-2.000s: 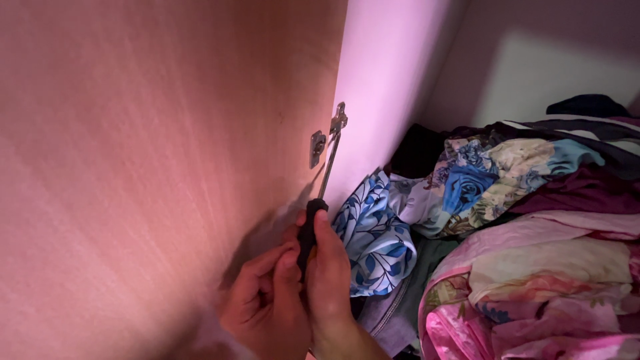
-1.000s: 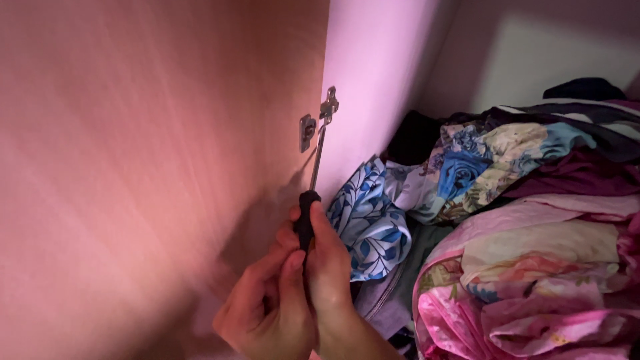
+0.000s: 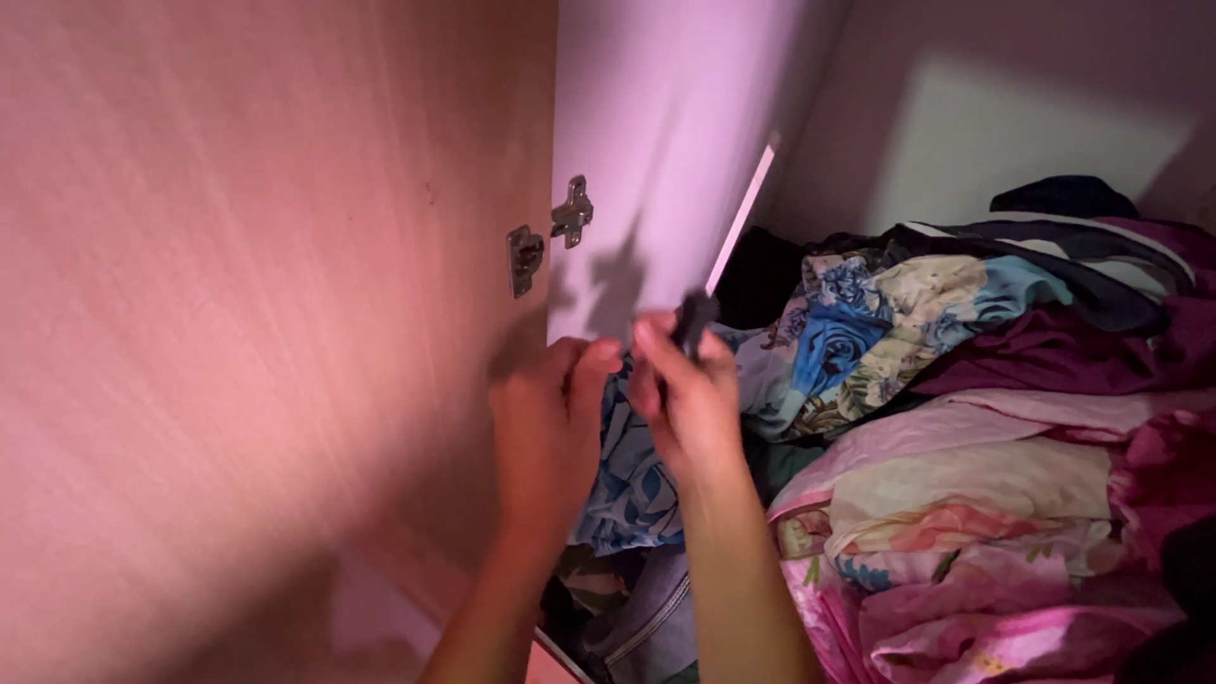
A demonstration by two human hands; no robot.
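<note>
My right hand [image 3: 689,389] grips the black handle of a screwdriver [image 3: 744,214], whose blurred metal shaft points up and to the right, away from the hinge. Just left of it, my left hand [image 3: 556,418] is raised beside the door, thumb and fingers curled near each other; nothing shows between them. Above the hands, a metal cabinet hinge [image 3: 524,260] is fixed near the edge of the wooden door [image 3: 285,237]. Its cross-shaped mounting plate [image 3: 573,212] sits on the pale side panel [image 3: 655,114]. The screwdriver touches neither metal part.
A heap of clothes fills the cabinet at right: a blue floral garment [image 3: 836,342], a maroon cloth [image 3: 1026,351] and a pink garment [image 3: 1007,608]. A blue and white leaf-patterned cloth [image 3: 627,484] lies behind my hands, close to the panel. The back wall [image 3: 1007,133] rises behind the heap.
The screwdriver has come away from the hinge parts and now tilts right. My hands, together on its handle before, are now apart, with the handle in my right hand.
</note>
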